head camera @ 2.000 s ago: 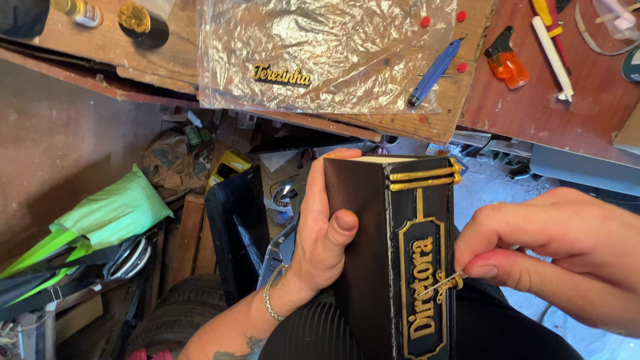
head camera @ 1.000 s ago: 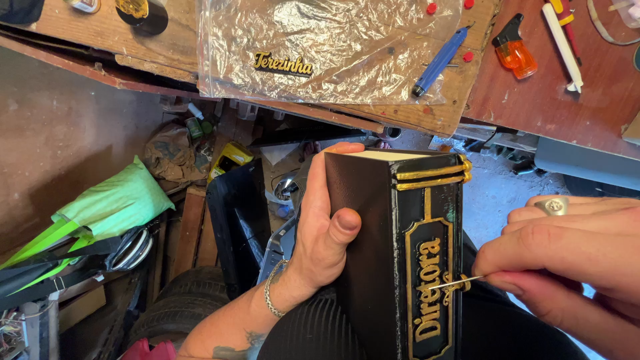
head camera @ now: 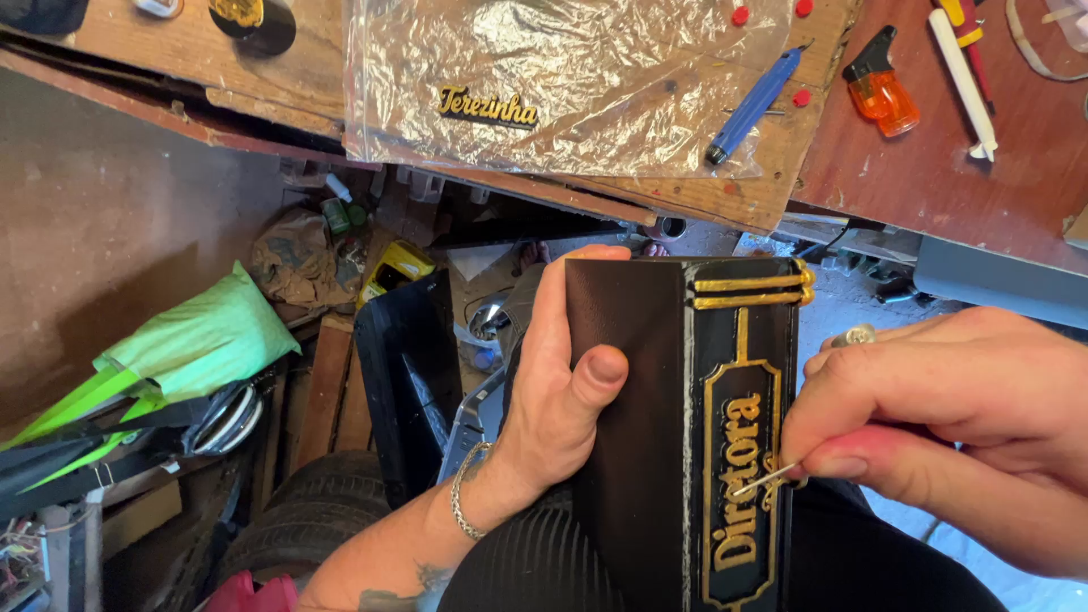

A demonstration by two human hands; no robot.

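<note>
My left hand (head camera: 561,382) grips a black book-shaped box (head camera: 629,425) by its far end and side, thumb on the dark cover. Its spine, turned up and to the right, has gold bands, a gold frame and raised gold lettering (head camera: 736,484). Between the thumb and forefinger of my right hand (head camera: 918,425) is a thin metal needle or wire (head camera: 765,479), its tip at the middle letters. Under those fingers a small gold ornament shows in part at the frame's right side. The box's lower end lies outside the view.
On the wooden bench (head camera: 782,191) lie a clear plastic bag (head camera: 578,51), a gold-and-black lettered piece (head camera: 489,108), a blue pen-like tool (head camera: 755,106), an orange lighter (head camera: 884,93) and a white stick tool (head camera: 963,85). A green bag (head camera: 200,336) and tires (head camera: 306,510) are at the left below.
The needle has shifted over the lettering with my right hand, whose ring shows now and one second ago but not two seconds ago. My left hand keeps its hold on the box.
</note>
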